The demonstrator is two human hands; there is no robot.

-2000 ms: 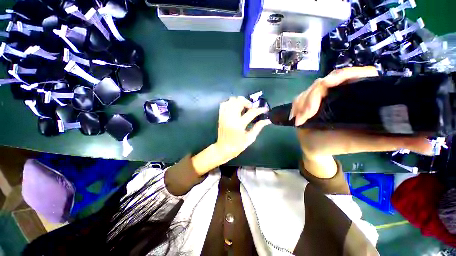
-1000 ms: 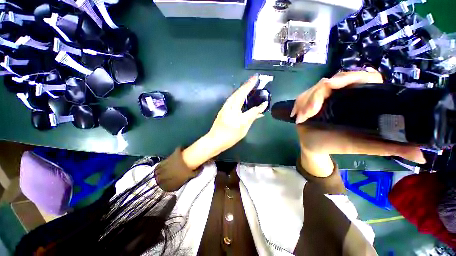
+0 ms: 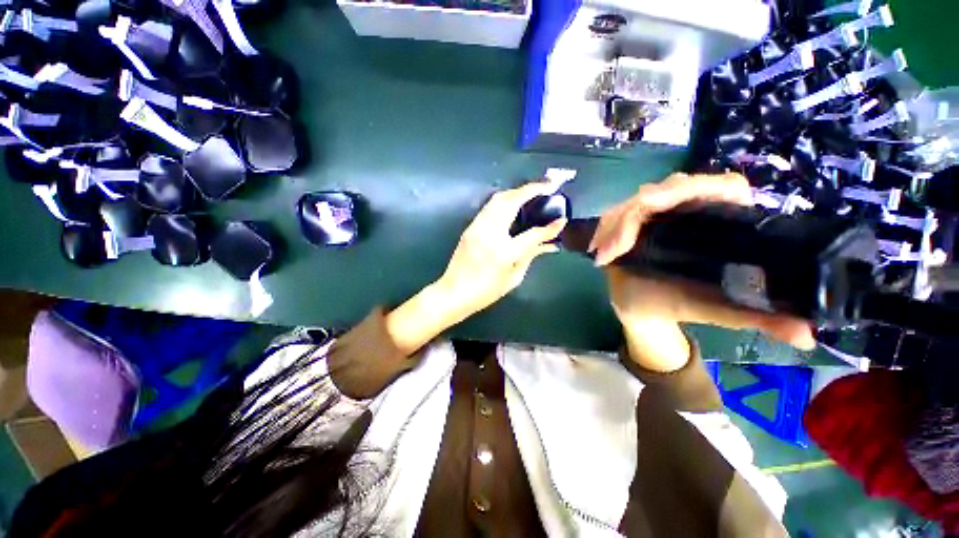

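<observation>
My left hand (image 3: 489, 247) grips a small black module (image 3: 538, 215) between thumb and fingers, just over the green mat. A short white ribbon cable (image 3: 560, 177) sticks out at the module's far side. My right hand (image 3: 657, 247) is closed around a thick black electric screwdriver (image 3: 726, 252), held level with its nose pointing left. The nose reaches the module's right side; the fingers hide the bit, and I cannot tell whether it touches a screw. A single black module (image 3: 328, 219) lies on the mat to the left of my left hand.
A blue-sided screw feeder (image 3: 534, 89) stands beyond my hands, with a white box (image 3: 436, 23) left of it. Black modules with pale ribbons are heaped at the left (image 3: 213, 168) and right (image 3: 820, 100). Crinkled clear plastic (image 3: 936, 116) lies at the far right. Blue stools (image 3: 773, 394) show below the bench edge.
The screwdriver has moved left, and its nose now reaches the module after being apart from it a second ago. The rear of the driver has swung left and its cord end shows.
</observation>
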